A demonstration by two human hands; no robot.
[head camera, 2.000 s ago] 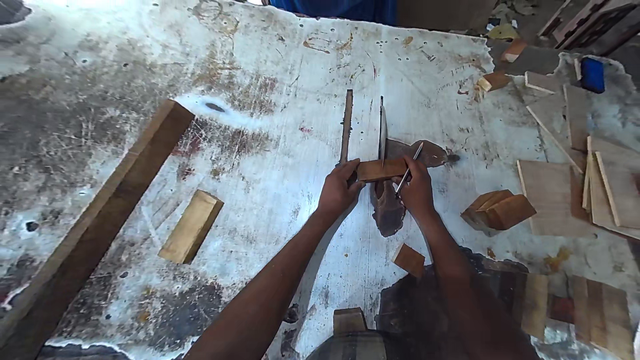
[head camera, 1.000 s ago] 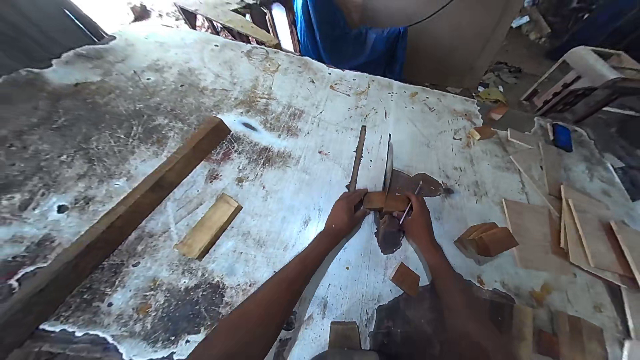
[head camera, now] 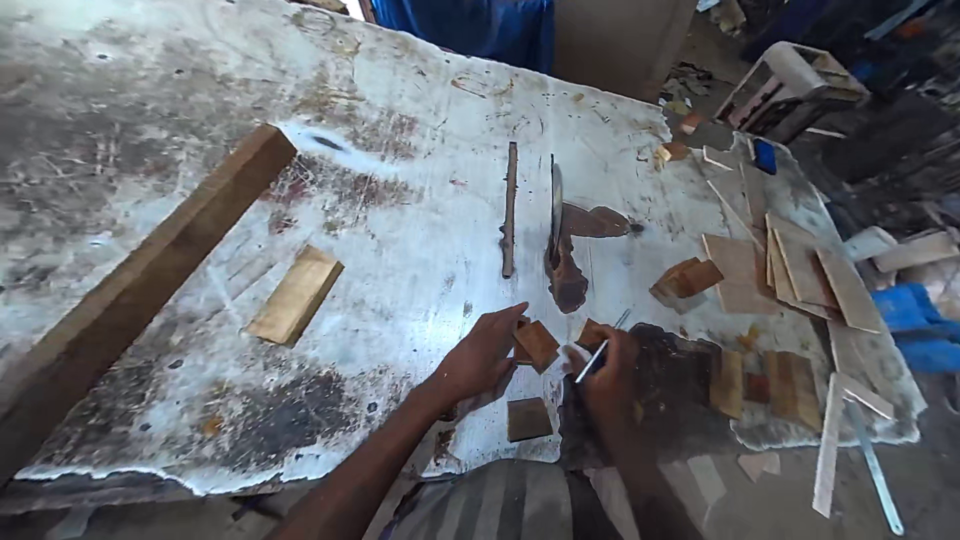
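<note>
My left hand (head camera: 480, 352) is closed on a small brown wood block (head camera: 536, 345) low over the worktable, near its front edge. In my right hand (head camera: 611, 367) is a thin silvery rod-like tool (head camera: 602, 346), held like a pen. Another small brown block (head camera: 590, 334) lies against its fingers; whether it is held too cannot be told. A circular saw blade (head camera: 556, 202) stands up through the tabletop beyond both hands, with a narrow wood strip (head camera: 509, 210) to its left. Close to my body lies a separate small block (head camera: 529, 419).
A long timber beam (head camera: 150, 277) and a short pale block (head camera: 296, 295) lie on the left. To the right are stacked small blocks (head camera: 686, 279), thin wood panels (head camera: 802, 262), a blue phone-like object (head camera: 764, 156) and a sliding bevel or square (head camera: 829, 442).
Both hands have moved back from the saw blade toward my body, and they are now farther apart. The wood block came along in my left hand.
</note>
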